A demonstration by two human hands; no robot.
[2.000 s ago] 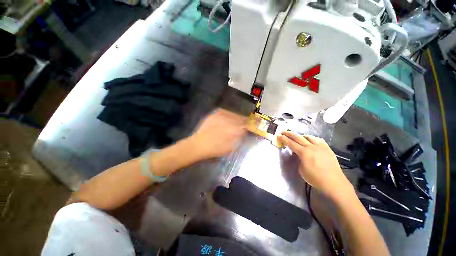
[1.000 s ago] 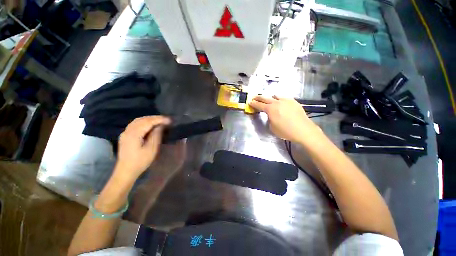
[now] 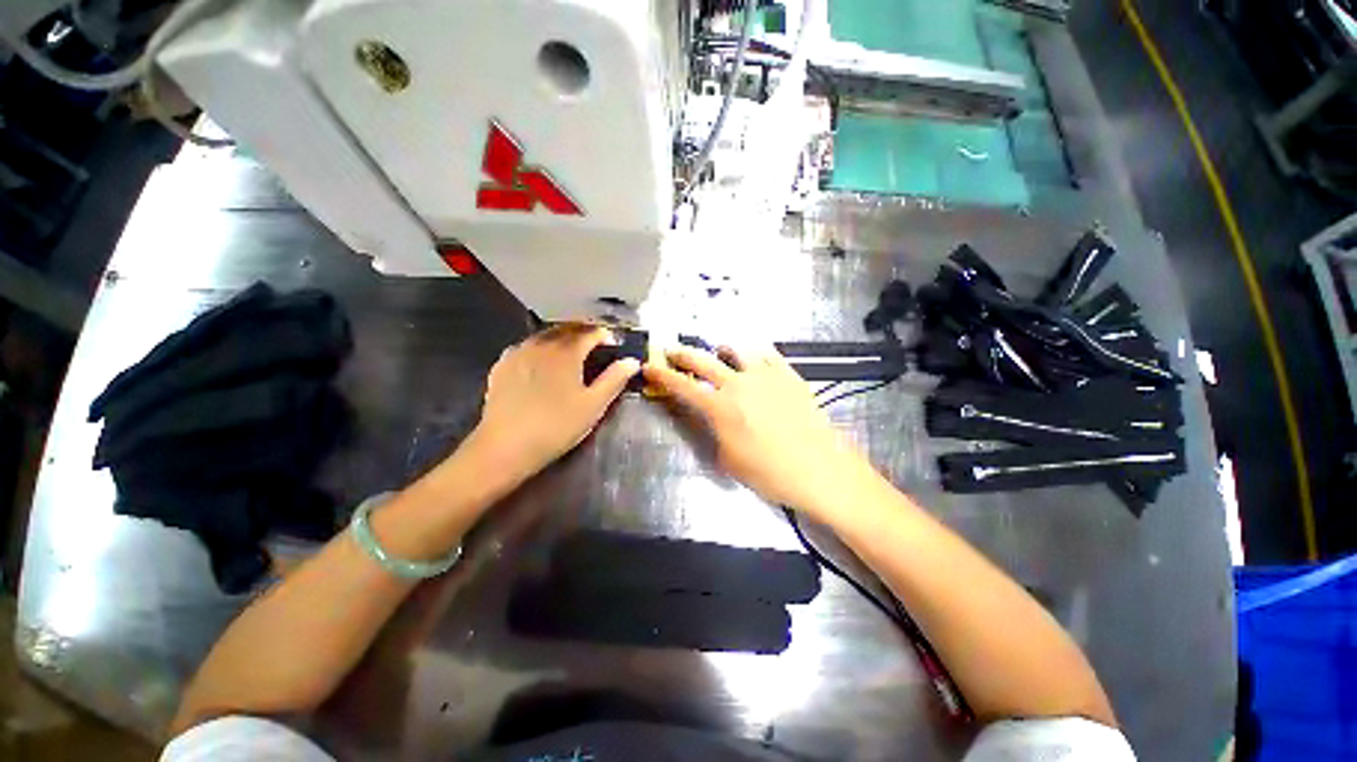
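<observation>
My left hand [image 3: 551, 395] is at the needle area under the machine head, its fingers and thumb closed around a short black piece [image 3: 618, 359]. My right hand [image 3: 752, 414] is beside it, fingertips bent down over the yellow plate [image 3: 656, 372], which is mostly covered. A black zipper [image 3: 848, 360] with a pale line of teeth runs out flat to the right from behind my right fingers. The needle and clamp are hidden. Black cut panels [image 3: 670, 593] with rounded ends lie flat in front of my hands.
The white machine head [image 3: 491, 134] stands above my hands. A black fabric heap [image 3: 223, 417] lies at left. A pile of zippers [image 3: 1057, 432] lies at right. A thin cord [image 3: 856, 572] runs to the snips [image 3: 942, 685]. A blue bin [image 3: 1298, 655] is at lower right.
My left hand has moved from beside the left heap to the needle area; the strip it had there no longer shows at left. My right hand stays by the yellow plate. The view has shifted.
</observation>
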